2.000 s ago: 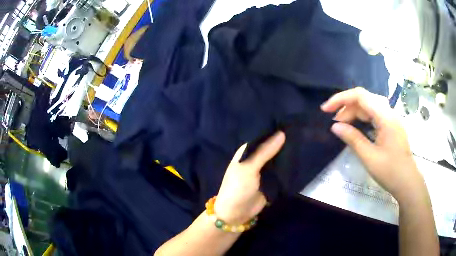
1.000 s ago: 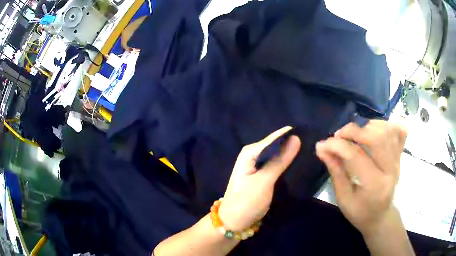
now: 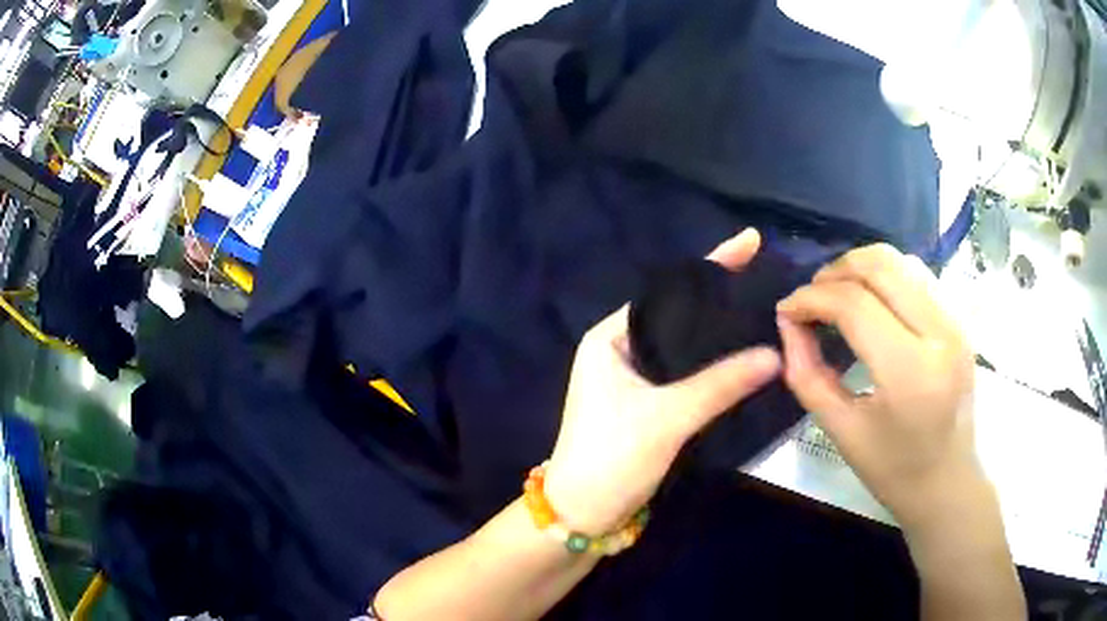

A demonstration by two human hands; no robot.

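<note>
The dark navy garment panel (image 3: 510,231) lies in folds over the white table and hangs over its front edge. My left hand (image 3: 649,376), with a beaded bracelet at the wrist, holds a bunched fold of the dark cloth between thumb and fingers. My right hand (image 3: 880,364) is at the right of that fold, its thumb and index finger pinched together on the cloth edge near my left thumb tip. What exactly lies between the fingertips is too dark to tell.
The white sewing machine (image 3: 1032,85) stands at the right, with its needle area near the cloth. Printed ruler marks (image 3: 819,443) run along the table's front edge. At the left are another machine (image 3: 158,43), white strips (image 3: 128,200) and a dark cloth heap (image 3: 85,285).
My left hand has turned and lifted the fold, with a fingertip now showing behind it. My right hand has closed from spread fingers to a pinch at the cloth edge.
</note>
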